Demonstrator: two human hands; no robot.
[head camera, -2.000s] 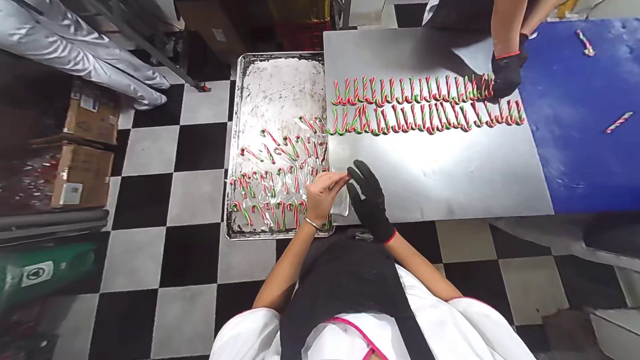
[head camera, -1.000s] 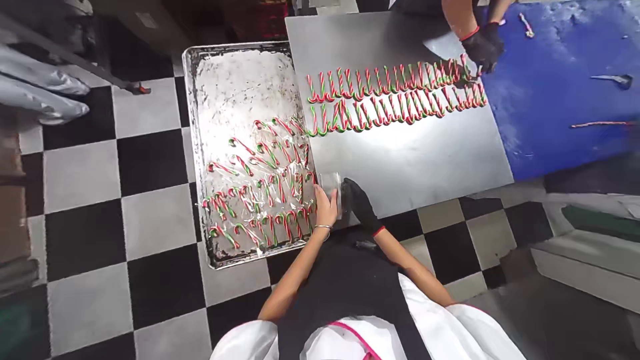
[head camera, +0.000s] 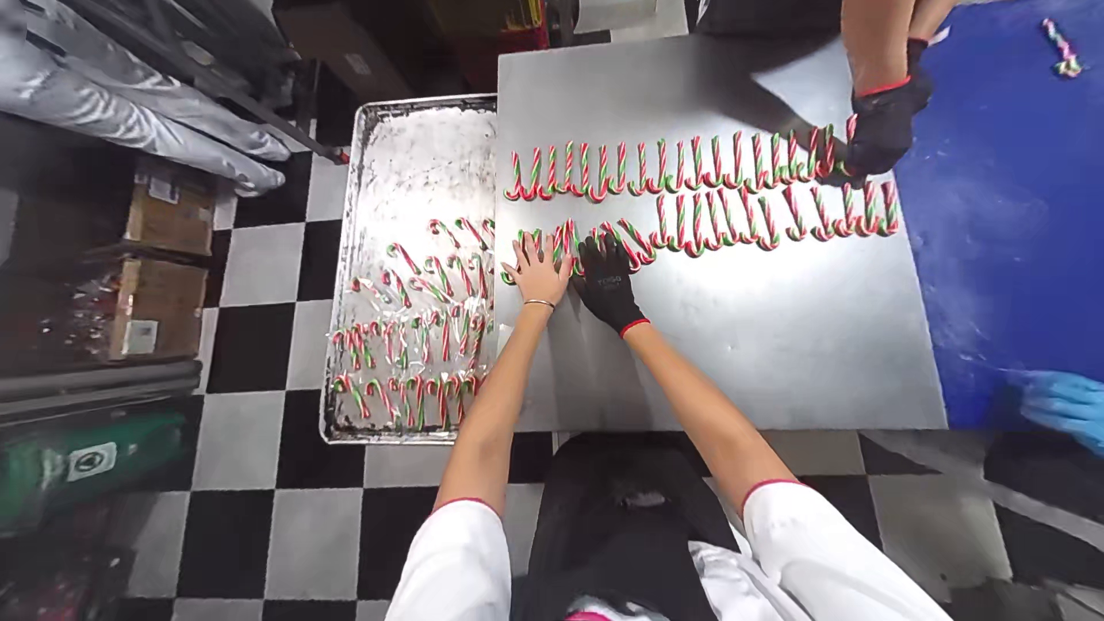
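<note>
My bare left hand (head camera: 541, 274) lies with spread fingers over candy canes at the left end of the lower row on the metal sheet (head camera: 759, 345). Beside it, my right hand (head camera: 609, 280), in a black glove, rests on more canes of that row. Red, white and green candy canes (head camera: 716, 220) continue to the right of my hands. An upper row of candy canes (head camera: 664, 166) stretches across the sheet. To the left, a metal tray (head camera: 414, 164) holds candy canes, several in clear wrappers (head camera: 444, 332).
A co-worker's black-gloved hand (head camera: 880, 129) is at the upper row's right end. A blue surface (head camera: 1009, 216) adjoins the sheet, with a twisted candy piece (head camera: 1061, 47) and a blue-gloved hand (head camera: 1065, 401) at its edge. Cardboard boxes (head camera: 159, 306) stand at left.
Both my hands have moved from beside the tray's right edge up onto the lower row. Canes there have shifted down from the upper row. The blue-gloved hand has come into view.
</note>
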